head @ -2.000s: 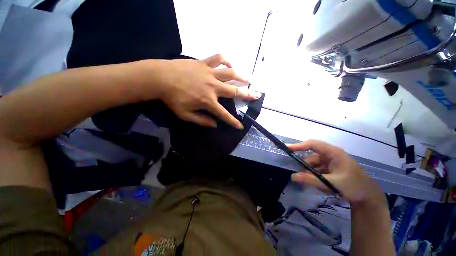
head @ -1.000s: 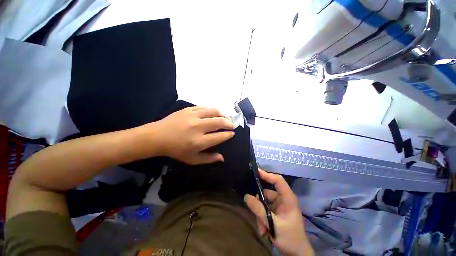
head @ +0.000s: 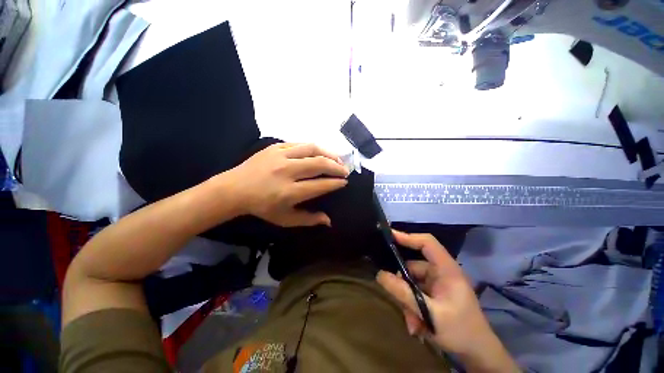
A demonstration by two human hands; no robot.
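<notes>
A black fabric panel (head: pixel 186 109) lies on the white table and runs under my left hand down to my lap. My left hand (head: pixel 295 182) presses on it near its right end, fingertips at a small white piece (head: pixel 354 162) at the corner. My right hand (head: pixel 429 291) holds black shears (head: pixel 400 258) low at the panel's right edge, blades pointing up and away from me; whether they are open is hard to tell. A short dark scrap (head: pixel 361 136) lies just beyond the corner.
The sewing machine head (head: pixel 575 33) is at upper right, with a grey cylindrical part (head: pixel 490 64) below it. Black scraps (head: pixel 623 134) lie at far right. A tape scale (head: pixel 502 194) runs along the table's front edge. Pale pieces (head: pixel 71 156) are piled at left.
The shears and right hand have moved left and down from the corner to the panel's right edge. My left hand has drawn back slightly. A dark scrap now lies apart. The view has shifted.
</notes>
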